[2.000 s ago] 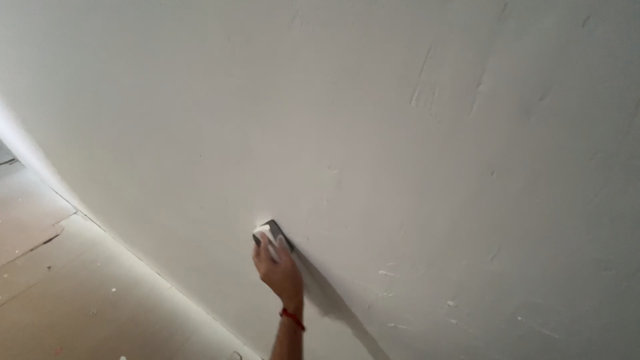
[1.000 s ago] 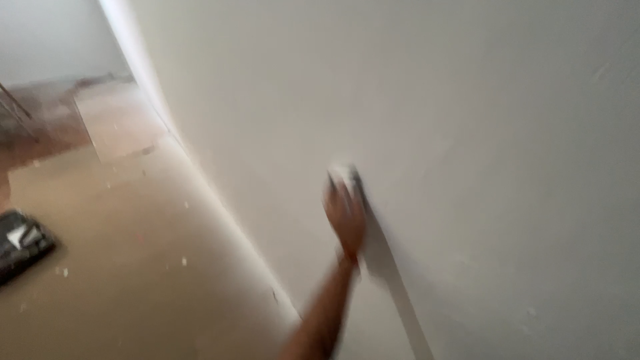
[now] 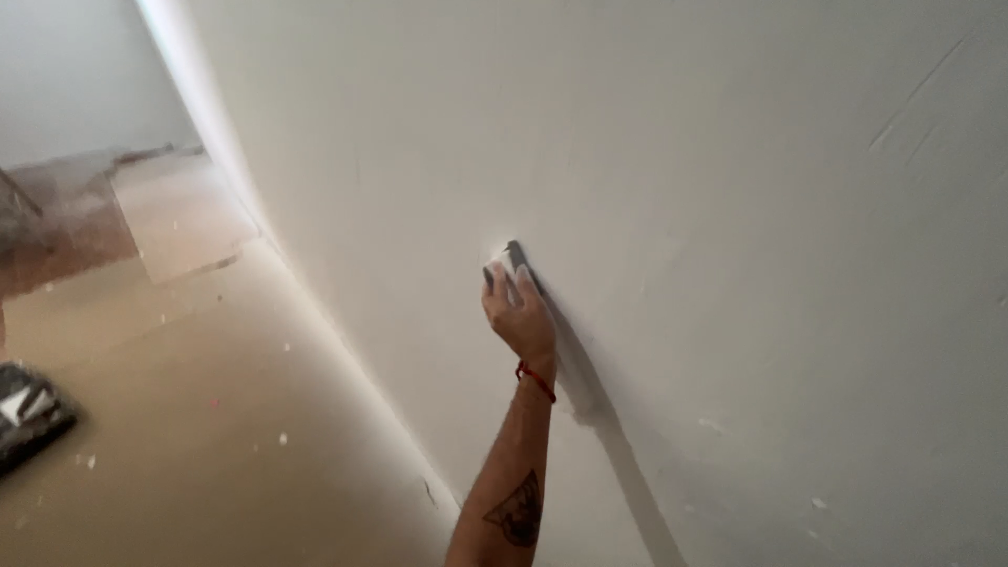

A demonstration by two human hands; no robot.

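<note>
My right hand (image 3: 520, 315) is pressed to a pale plastered wall (image 3: 709, 236), its fingers over a small block with a white top and dark edges (image 3: 513, 253), possibly a sanding block. A red cord bracelet (image 3: 537, 381) circles the wrist, and the forearm bears a dark tattoo. The fingers partly cover the block, and its face against the wall is hidden. A long shadow runs from the hand down the wall. My left hand is out of view.
On the left, a dusty floor covering (image 3: 181, 409) with pale specks meets the wall. A dark object with a white patch (image 3: 31, 409) lies at the left edge. Further back are a reddish floor area (image 3: 71, 236) and another wall (image 3: 71, 79).
The view has swung, bringing in more floor on the left. My right hand has stayed on the block against the wall.
</note>
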